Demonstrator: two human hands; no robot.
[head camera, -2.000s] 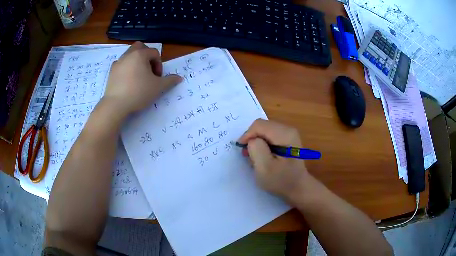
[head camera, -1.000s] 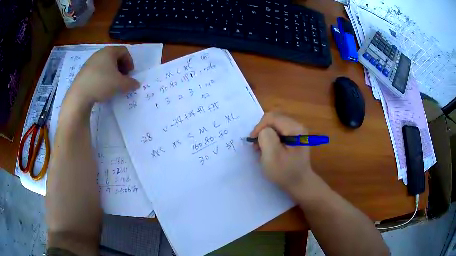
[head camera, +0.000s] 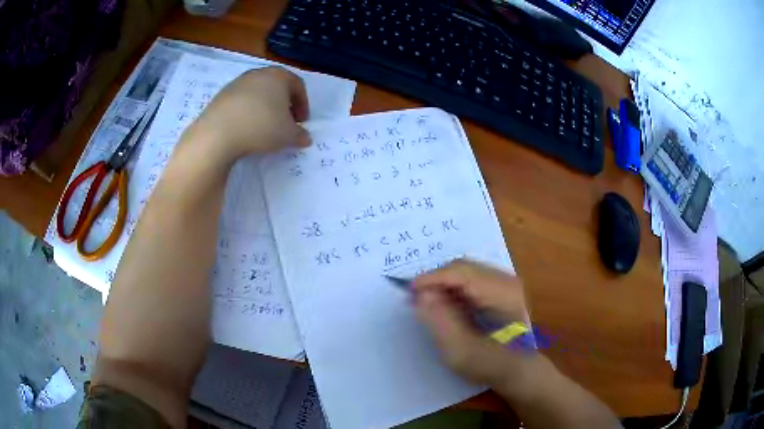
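Observation:
The white order worksheet (head camera: 369, 335) lies in the centre with handwritten size letters and numbers. My right hand (head camera: 473, 323) holds the dark pen (head camera: 400, 283), its tip at the sheet just below the underlined figures; the blue end with a yellow band is blurred. The hand covers part of the writing. My left hand (head camera: 255, 113) rests at the worksheet's upper left corner with nothing seen in it, fingers bent and thumb apart. The second handwritten sheet (head camera: 251, 323) lies partly under my left forearm.
Scissors (head camera: 117, 172) lie on the left papers. The black keyboard (head camera: 436, 67) is beyond the worksheet. The mouse (head camera: 618, 233), blue object (head camera: 624, 134), calculator (head camera: 677, 180) and black slab with white cable (head camera: 691, 335) are at right. A monitor corner (head camera: 616, 18) shows at the top.
The view has shifted, so the desk things sit further right and lower. My right hand and pen have moved left and down on the sheet. My left hand has moved relative to the sheet's top edge.

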